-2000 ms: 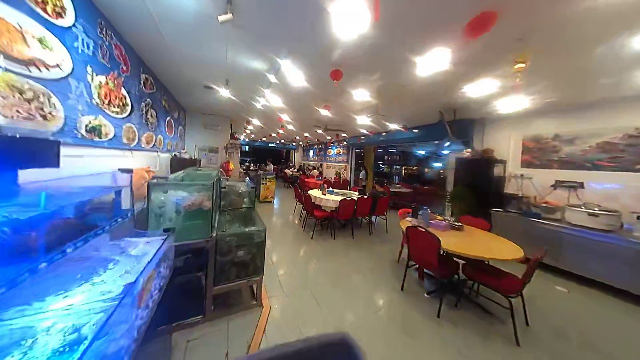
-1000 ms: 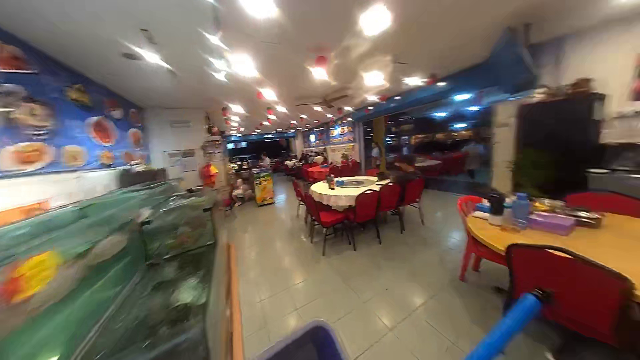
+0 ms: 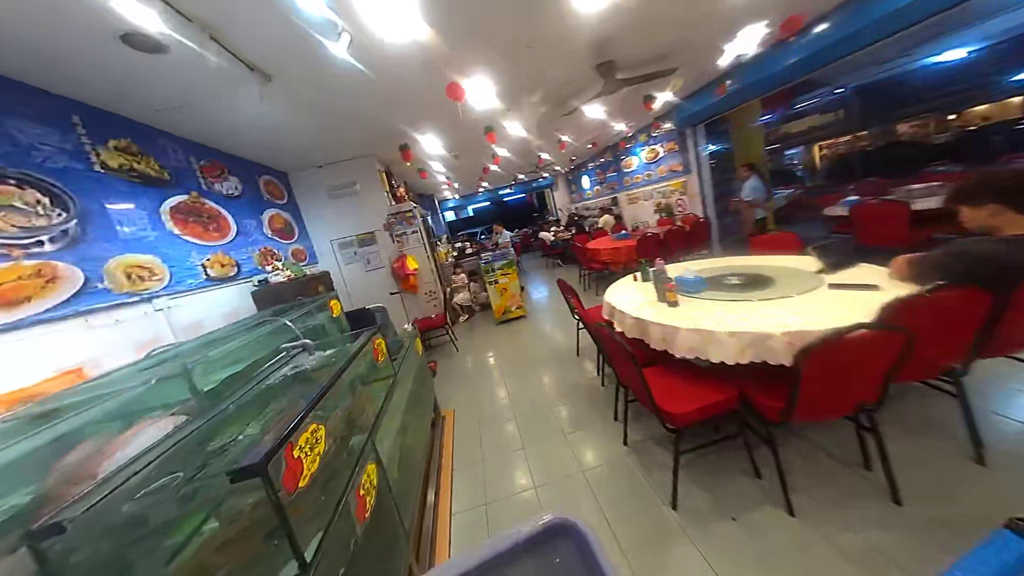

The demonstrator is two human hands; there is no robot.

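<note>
Neither my left hand nor my right hand shows in the head view, so what they hold or touch is hidden. At the bottom middle, the rim of a grey-purple plastic tub [image 3: 552, 532] juts into view, cut off by the frame. A blue object [image 3: 992, 554], only partly seen, is at the bottom right corner. Left of the tub stand glass fish tanks [image 3: 264, 448] holding water, with red and yellow stickers on their sides. To the right is a round table with a pale cloth [image 3: 720, 316] and a glass turntable [image 3: 732, 278].
Red chairs [image 3: 688, 392] ring the near table, where a person in dark clothes [image 3: 960, 256] sits. A tiled aisle [image 3: 512, 416] runs between tanks and chairs. Farther along are a yellow display stand [image 3: 506, 294], small seated people and a person in a light top [image 3: 752, 196] by the opening.
The view has moved forward along the aisle. The cloth-covered round table and the fish tanks are nearer, and the yellow wooden table at the right has left the view. The tub's rim remains at the bottom.
</note>
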